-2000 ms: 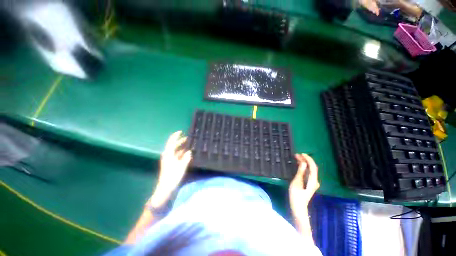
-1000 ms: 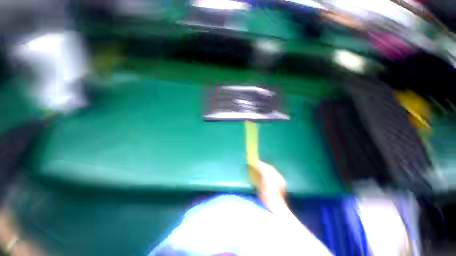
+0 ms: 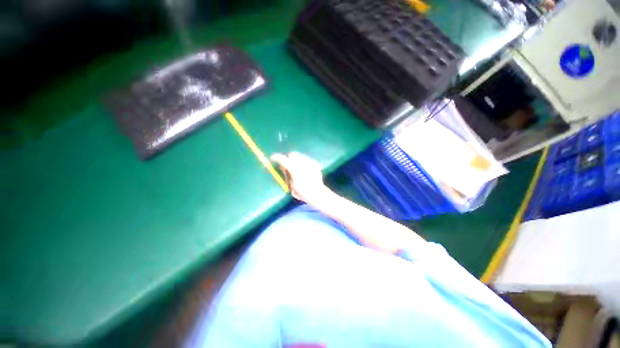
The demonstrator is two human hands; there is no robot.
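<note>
My right hand (image 3: 298,175) rests at the near edge of the green bench mat, by the end of the yellow tape (image 3: 257,151). A thin, blurred dark object shows at its fingertips; I cannot tell whether the hand grips it. A flat black parts tray (image 3: 166,102) with bright glare and white specks lies on the mat beyond and left of the hand. My left hand is not in view. The ribbed component tray is not under my hands.
Stacked black ribbed trays (image 3: 381,58) stand on the bench at the upper right. Below them are a blue plastic crate (image 3: 401,180) and white papers (image 3: 445,153). A pale equipment box (image 3: 584,75) with a round blue sticker and more blue crates (image 3: 578,166) stand farther right.
The component tray held by both hands two seconds ago is gone from the mat. My left hand has left the view. The view has turned right, bringing in the equipment box and more crates.
</note>
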